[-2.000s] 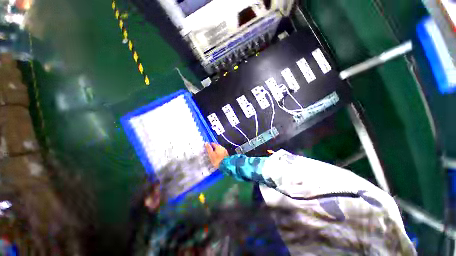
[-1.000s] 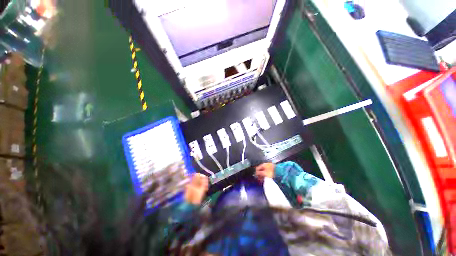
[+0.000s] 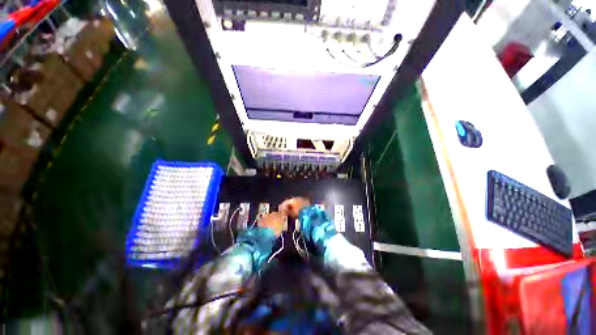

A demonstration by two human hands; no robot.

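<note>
My left hand (image 3: pixel 271 222) and my right hand (image 3: pixel 295 206) are close together over the middle of the row of pale sockets (image 3: pixel 340 218) on the black board (image 3: pixel 235 190). Their fingers are small and blurred, and I cannot tell whether they hold a piece. Thin white cables (image 3: pixel 278 252) loop from the sockets towards me, partly hidden by my sleeves. A blue tray (image 3: pixel 214 190) full of neat rows of white pieces lies left of the board.
The test rack with a greyish-violet screen (image 3: pixel 307 95) stands behind the board. On the right, a white table (image 3: pixel 451 85) holds a black keyboard (image 3: pixel 529 212), a blue-lit mouse (image 3: pixel 468 133) and a second dark mouse (image 3: pixel 558 181). A red bin (image 3: pixel 555 294) is at lower right.
Both hands have moved from the board's near edge onto the middle sockets, close together. Earlier, one hand was at the tray's edge. The view has turned and now shows more of the rack and table.
</note>
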